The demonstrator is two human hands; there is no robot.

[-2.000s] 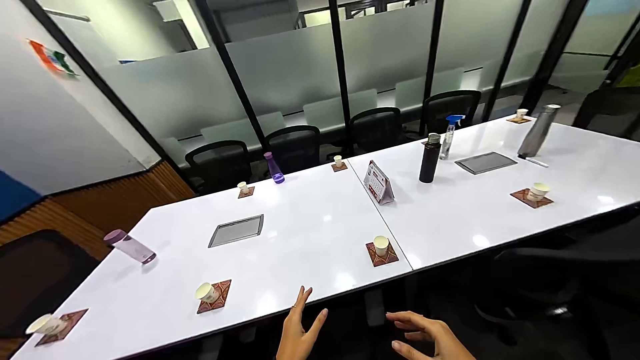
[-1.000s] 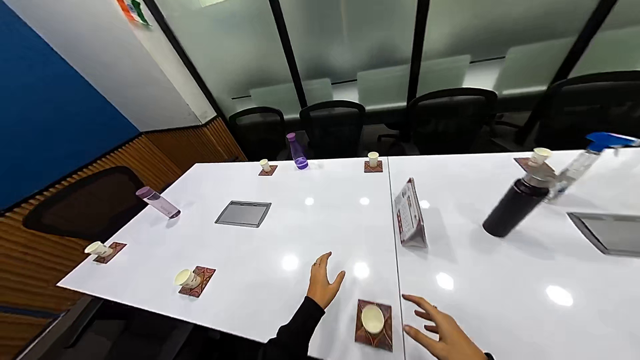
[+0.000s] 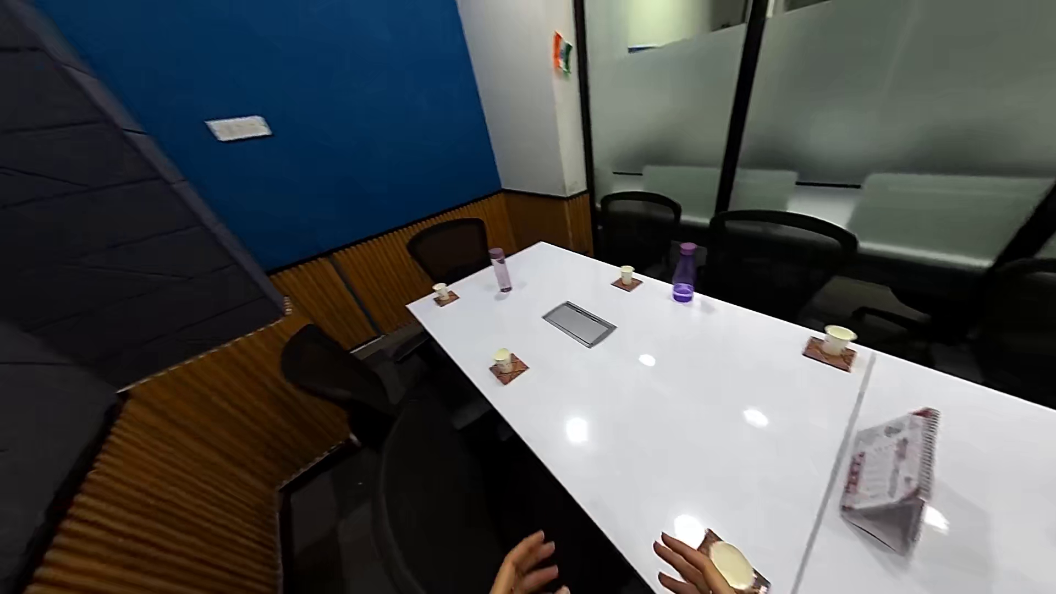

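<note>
My left hand (image 3: 528, 565) is at the bottom edge, off the table's near side, fingers apart and holding nothing. My right hand (image 3: 691, 569) hovers by the near table edge, fingers spread and empty, just left of a paper cup (image 3: 733, 564) on a patterned coaster (image 3: 709, 540). Past it, a spiral desk calendar (image 3: 891, 474) stands on the white table (image 3: 701, 404). Another paper cup (image 3: 503, 360) sits on a coaster (image 3: 510, 370) along the near side. A purple bottle (image 3: 684, 274) and a pale pink bottle (image 3: 501, 271) stand upright farther off.
More cups on coasters stand at the far left corner (image 3: 441, 291), far side (image 3: 627, 275) and right (image 3: 838, 340). A grey metal panel (image 3: 579, 323) is set in the tabletop. Black office chairs (image 3: 450, 247) surround the table; one chair (image 3: 429, 487) is close at the near side.
The view has swung strongly left, and the black bottle, spray bottle and steel bottle are out of view. Both hands sit lower in the view than a second ago, still empty.
</note>
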